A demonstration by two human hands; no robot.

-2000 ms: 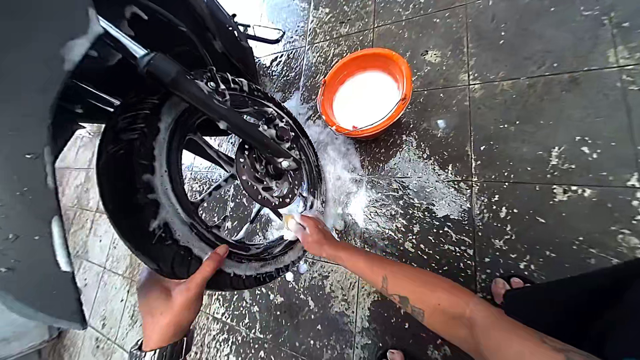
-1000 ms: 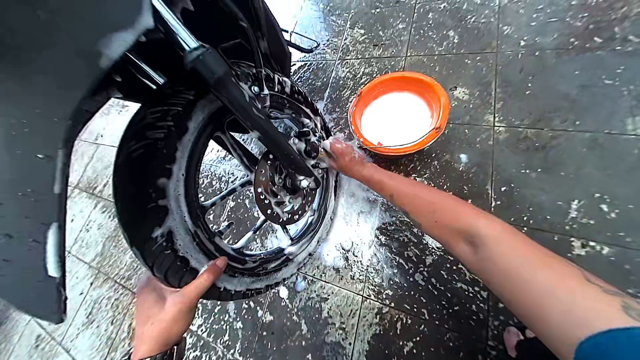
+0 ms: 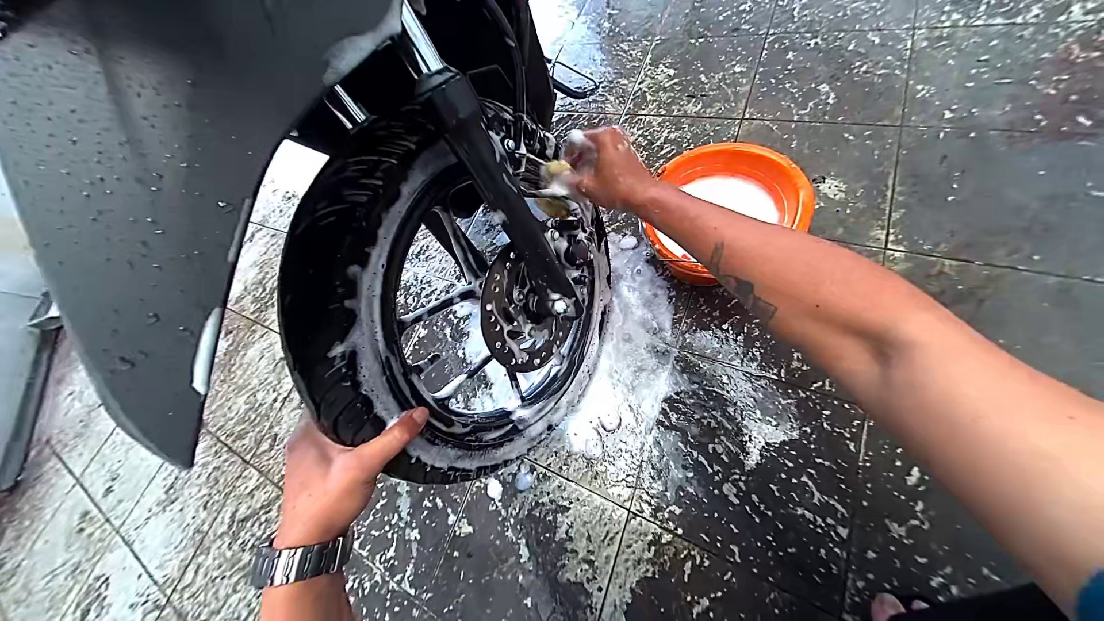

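A motorcycle's front tire, streaked with white suds, fills the middle of the view. My left hand, with a metal-band watch on the wrist, grips the tire's lower edge, thumb on the sidewall. Up at the wheel's rear side, beside the black fork leg, my right hand is closed on a foamy yellowish sponge, largely covered by fingers and suds. The perforated brake disc sits below that hand, inside the soapy spoked rim.
An orange basin of white suds stands right of the wheel, partly behind my right forearm. The grey body panel, beaded with water, spans the upper left. Foam lies on the wet tiled floor. A foot shows at the bottom edge.
My right hand has moved from the lower rim near the disc, up past the fork's side, to the wheel's upper rear. My left hand remains on the tire's lower edge.
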